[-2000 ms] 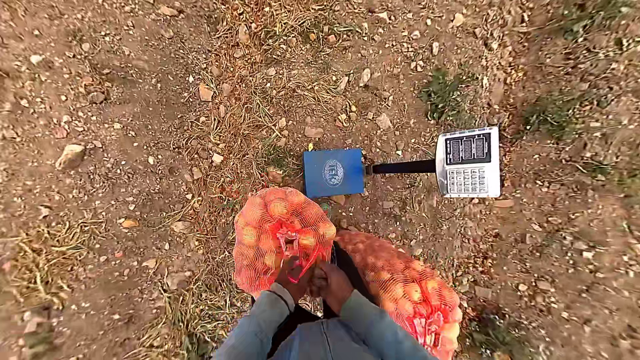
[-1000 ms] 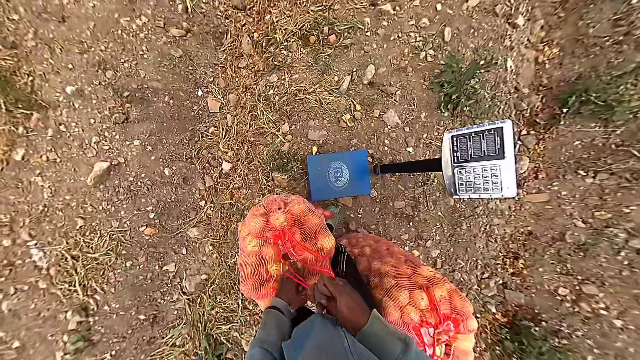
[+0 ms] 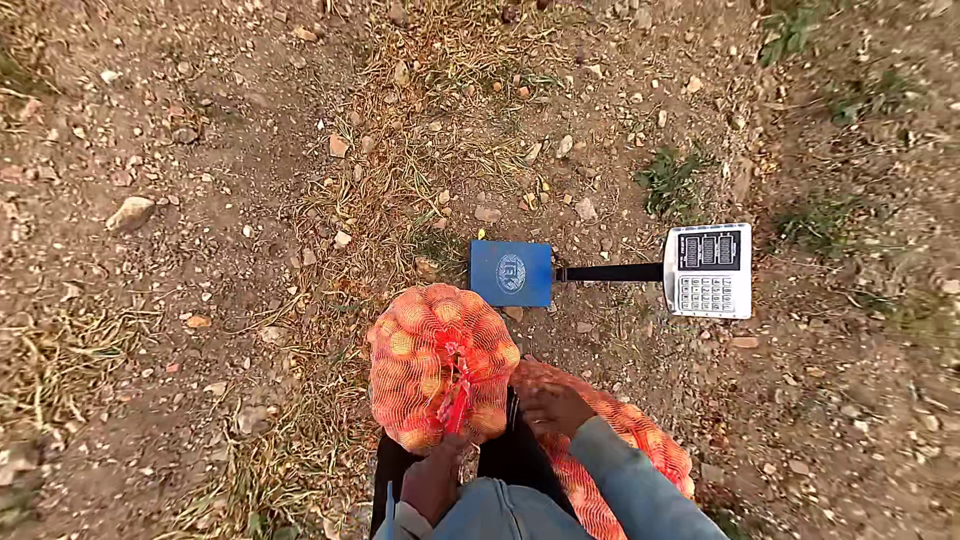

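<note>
An orange-red mesh sack of onions or potatoes [image 3: 420, 352] stands in front of my legs, its neck gathered and tied with red plastic. My left hand [image 3: 435, 476] is at the tied end, fingers closed around the red tie as far as can be seen. My right hand [image 3: 551, 409] lies over the near edge of a second filled mesh sack [image 3: 630, 427], to the right of the first; whether it grips the mesh cannot be told. Just beyond the sacks is the blue platform [image 3: 487, 274] of an electronic scale, with nothing on it.
A black post [image 3: 615, 272] joins the platform to the scale's silver display and keypad unit [image 3: 709, 270] on the right. Around them is stony soil with dry grass, green weeds [image 3: 671, 180] and a larger stone [image 3: 131, 214] at the left.
My right hand has left the first sack's neck and moved right to the second sack. The first sack's loose red top now appears gathered and tied.
</note>
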